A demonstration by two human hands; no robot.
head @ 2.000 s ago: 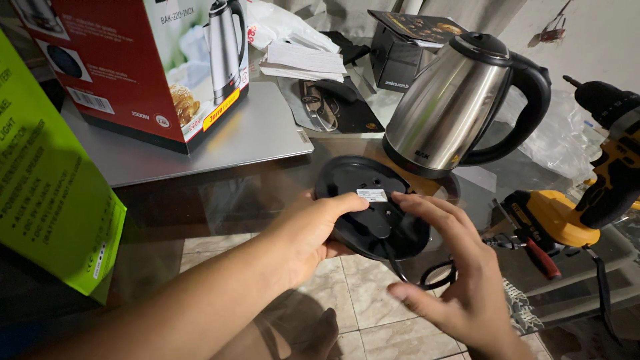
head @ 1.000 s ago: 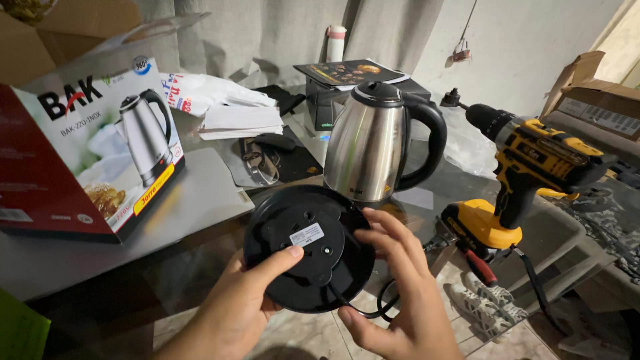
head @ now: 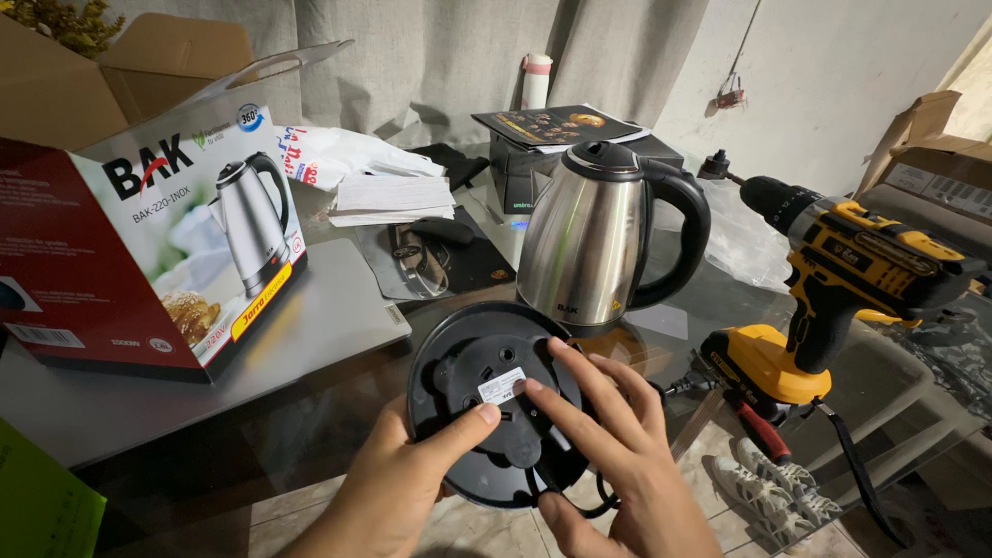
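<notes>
My left hand (head: 418,457) grips the black plastic base of an electric kettle (head: 473,349) at its lower left, thumb on the underside, which faces me and bears a small white label (head: 501,386). The fingertips of my right hand (head: 612,434) touch the right side of the base and the label's edge, with the thumb by the black power cord (head: 597,508). Just behind the base, a stainless steel electric kettle (head: 581,240) with a black lid and handle stands upright on the glass table.
Left are an open BAK kettle box (head: 186,232) on a grey laptop (head: 349,287) and a green box (head: 46,496). Behind lie papers (head: 394,200), a computer mouse (head: 443,230) and a black box (head: 511,174). A yellow and black cordless drill (head: 829,287) stands right, beside a red-handled tool (head: 763,434).
The view has swung up and right. Two seconds ago my right index fingertip was at the label; one second ago it was off to the right, and now it touches the label again.
</notes>
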